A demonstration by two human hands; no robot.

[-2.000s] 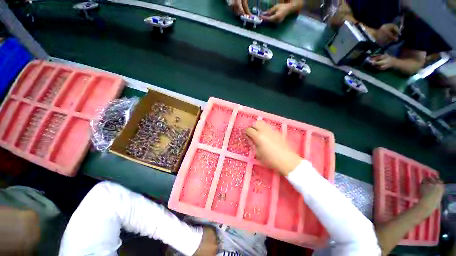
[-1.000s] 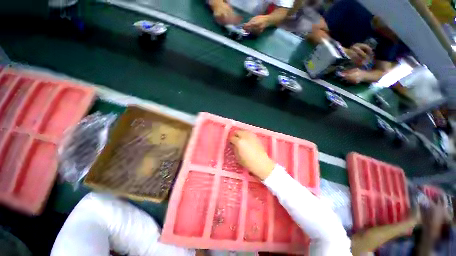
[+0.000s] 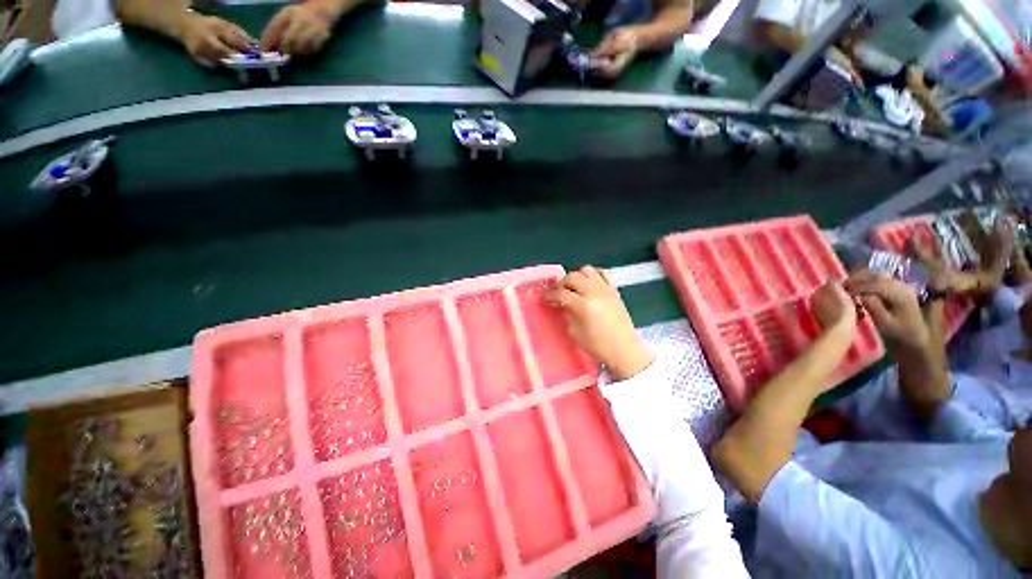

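Note:
The pink foam tray (image 3: 396,444) lies in front of me, its pockets in two rows. Small shiny metal parts (image 3: 269,532) are scattered in the left pockets of both rows, with a few in the middle pocket of the near row. My right hand (image 3: 596,322) is at the far right pocket of the back row, fingertips bent down inside its back edge. Its fingers are close together; whether they hold a part is too small to tell. My left hand is out of the picture.
A cardboard box (image 3: 43,452) of loose parts stands left of the tray. Bubble wrap (image 3: 682,373) and another pink tray (image 3: 733,314), worked at by a person's hands, lie right. Part-built housings (image 3: 380,132) sit on the belt (image 3: 283,226); other people's hands work beyond.
The view has swung right, so the left neighbouring tray is gone from sight. My right hand has moved from the second back pocket to the far right one. My left sleeve has left the picture.

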